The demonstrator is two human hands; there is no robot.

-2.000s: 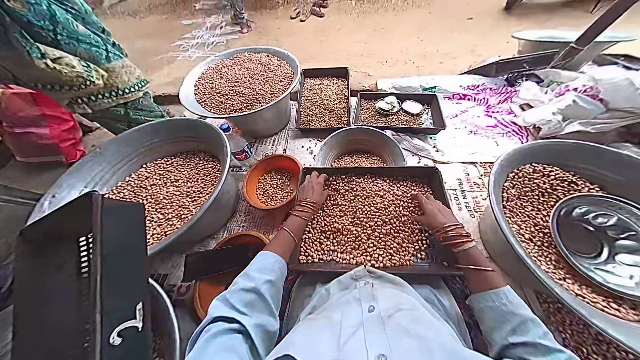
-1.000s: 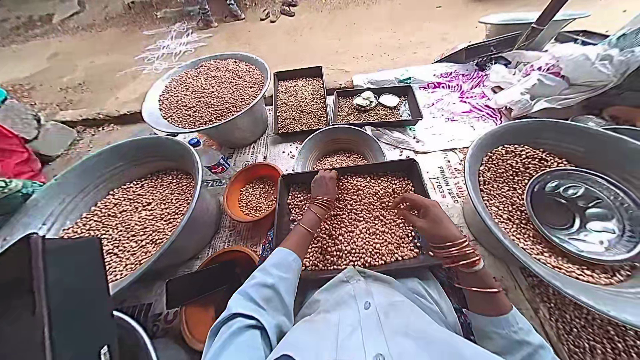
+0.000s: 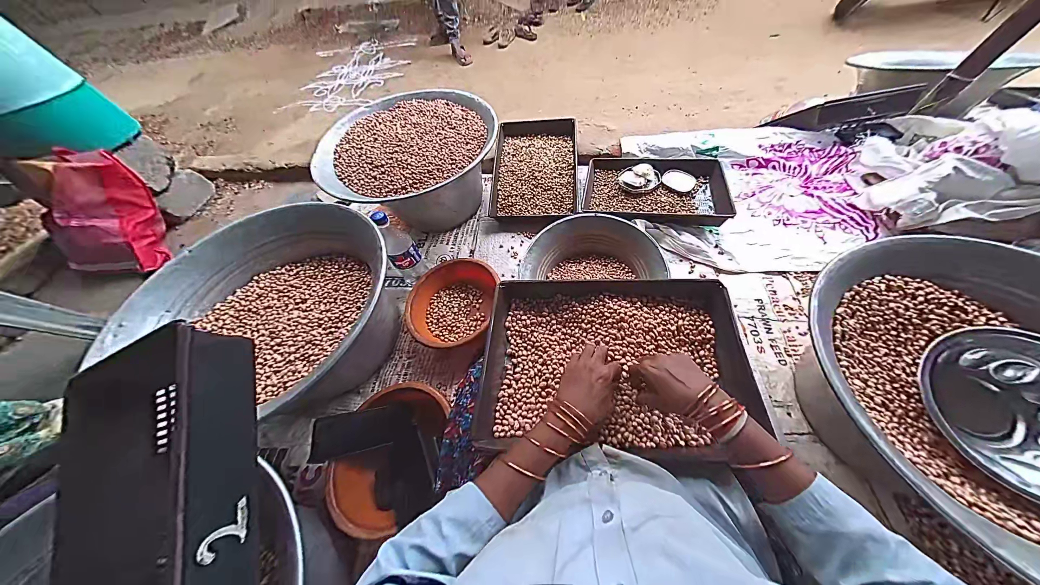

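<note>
A dark rectangular tray (image 3: 735, 349) full of light brown nuts or seeds (image 3: 601, 321) lies in front of my body. On the nuts near the tray's middle rests my left hand (image 3: 591, 382), its fingers bent. Close to its right is my right hand (image 3: 670, 382), fingers curled down over the nuts. The two hands almost meet; whether any nut is between their fingertips cannot be made out. An orange bowl (image 3: 416, 305) with some nuts stands just left of the tray, and a metal bowl (image 3: 540, 252) with nuts sits behind it.
Large metal tubs of nuts stand left (image 3: 162, 301), back left (image 3: 325, 166) and right (image 3: 829, 309), the right one holding a steel plate (image 3: 987, 406). Two smaller trays (image 3: 497, 183) (image 3: 723, 203) lie behind. A black box (image 3: 122, 455) and another orange bowl (image 3: 349, 504) are at lower left.
My left hand has come from the tray's back left toward its middle, and my right hand has moved in from the right side, so they are now close together. The view has shifted.
</note>
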